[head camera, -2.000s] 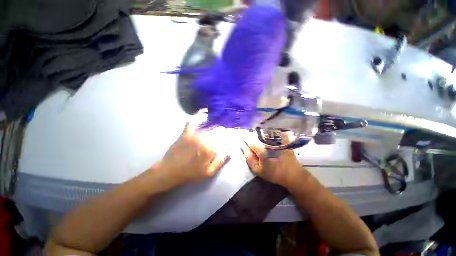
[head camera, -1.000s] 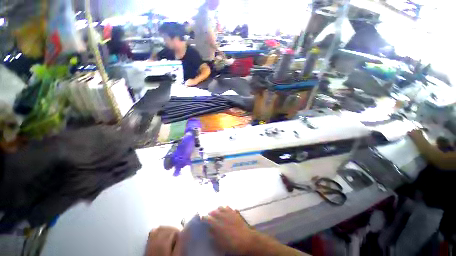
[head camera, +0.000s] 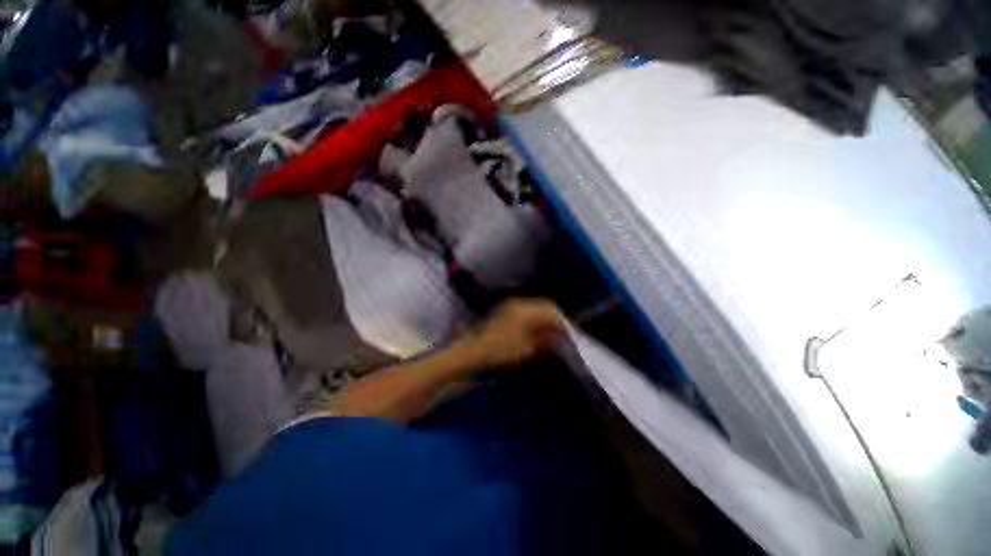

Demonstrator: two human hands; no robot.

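Observation:
My left hand (head camera: pixel 527 329) is left of the white table's front edge, closed on one end of a pale cut piece (head camera: pixel 695 445). The pale piece stretches from the hand down to the lower right along the table edge, with dark cloth (head camera: pixel 619 462) beside it. My right hand is not in view. Part of the sewing machine (head camera: pixel 970 364) shows at the right rim, cut off and blurred.
A dark fabric pile (head camera: pixel 799 54) lies on the table (head camera: pixel 695 163) at the top. Left of the table are heaps of grey and pale cloth (head camera: pixel 473 201) and a red edge or cloth (head camera: pixel 364 141). Metal rods (head camera: pixel 560 65) are near the table's corner.
The view has swung left and down from the machine. My left hand has moved off the table to the left with the pale piece. My right hand has left the picture.

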